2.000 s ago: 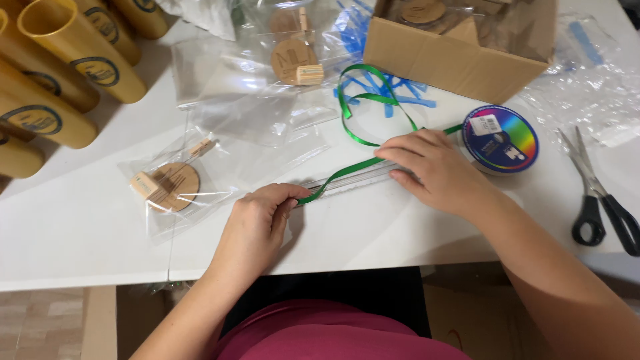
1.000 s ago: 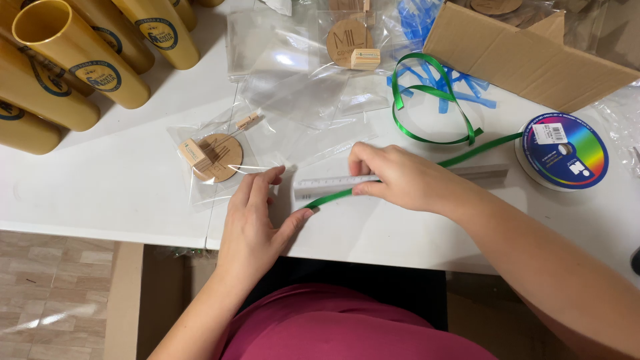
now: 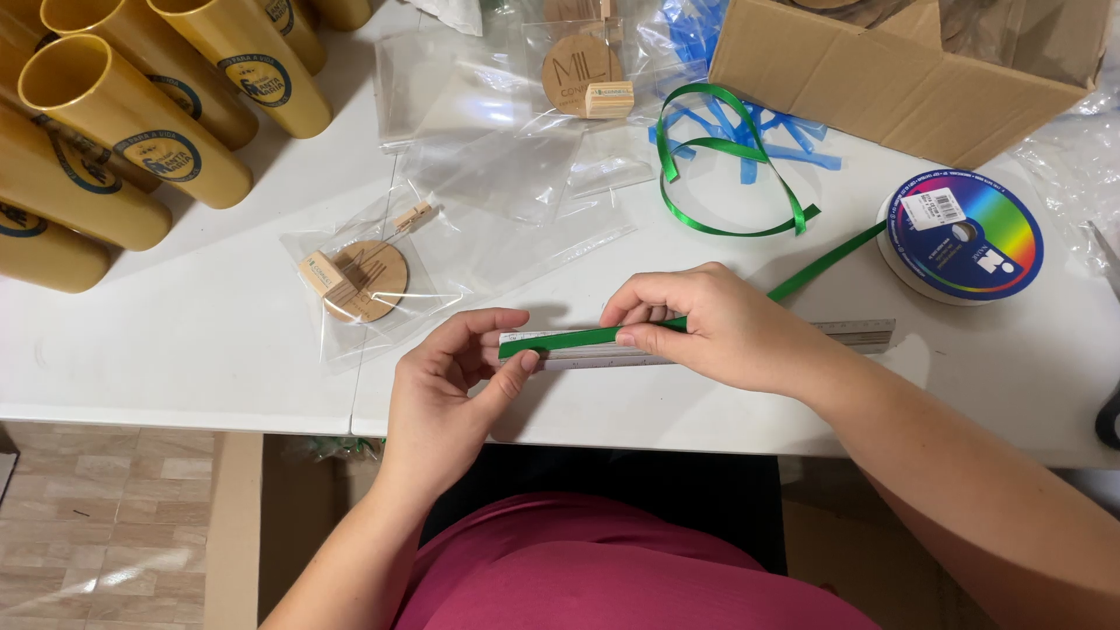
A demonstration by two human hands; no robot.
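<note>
A green satin ribbon [image 3: 595, 337] lies along a scale ruler [image 3: 849, 335] on the white table. My left hand [image 3: 455, 385] pinches the ribbon's cut end at the ruler's left end. Further right, my right hand [image 3: 700, 328] holds the ribbon between thumb and fingers, over the ruler. From there the ribbon runs up to a spool [image 3: 962, 234] with a blue and rainbow label. Cut lengths of green ribbon [image 3: 731, 232] lie looped above my right hand, beside blue strips [image 3: 757, 144].
Left of my hands is a clear bag with a wooden disc [image 3: 372, 280] and small wooden pieces. More clear bags [image 3: 490, 157] lie behind. Gold cups [image 3: 140, 131] stand at the upper left, a cardboard box [image 3: 875, 79] at the upper right. Scissors [image 3: 1109, 420] show partly at the right edge.
My left hand has brought the ribbon's end onto the ruler's left end. The ribbon, earlier slanting and bowed, now lies nearly straight along the ruler.
</note>
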